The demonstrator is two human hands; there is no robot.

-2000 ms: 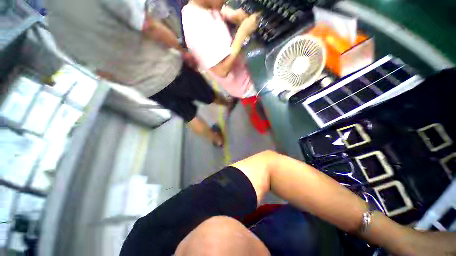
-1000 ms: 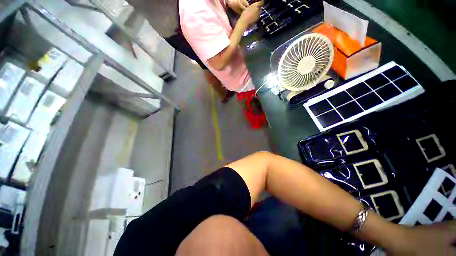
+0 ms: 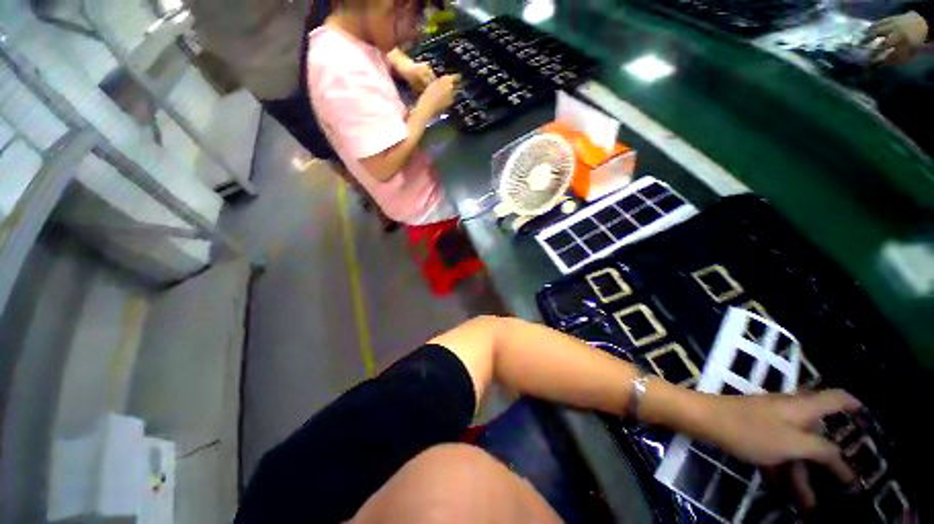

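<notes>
My left hand (image 3: 794,430) reaches over the glossy black tray (image 3: 758,230). Its fingers are spread around a pale-outlined piece at the tray's lower right; whether they grip it cannot be told. A white adhesive sheet (image 3: 717,384) with black squares and open windows lies on the tray and passes under my left wrist. Rectangular frames with pale gold outlines (image 3: 640,324) and dark centres sit in the tray rows. My right hand is not in view.
Left of the tray lie a spare adhesive sheet (image 3: 618,224), a round white fan (image 3: 537,174) and an orange and white box (image 3: 594,154). A seated person in pink (image 3: 364,113) works at another black tray (image 3: 502,67). Another person's hand (image 3: 901,36) shows at upper right.
The view has swung right, so the fan, box and tray sit further left. My left hand, cut off before, is now visible over the tray. The standing person has mostly left the view.
</notes>
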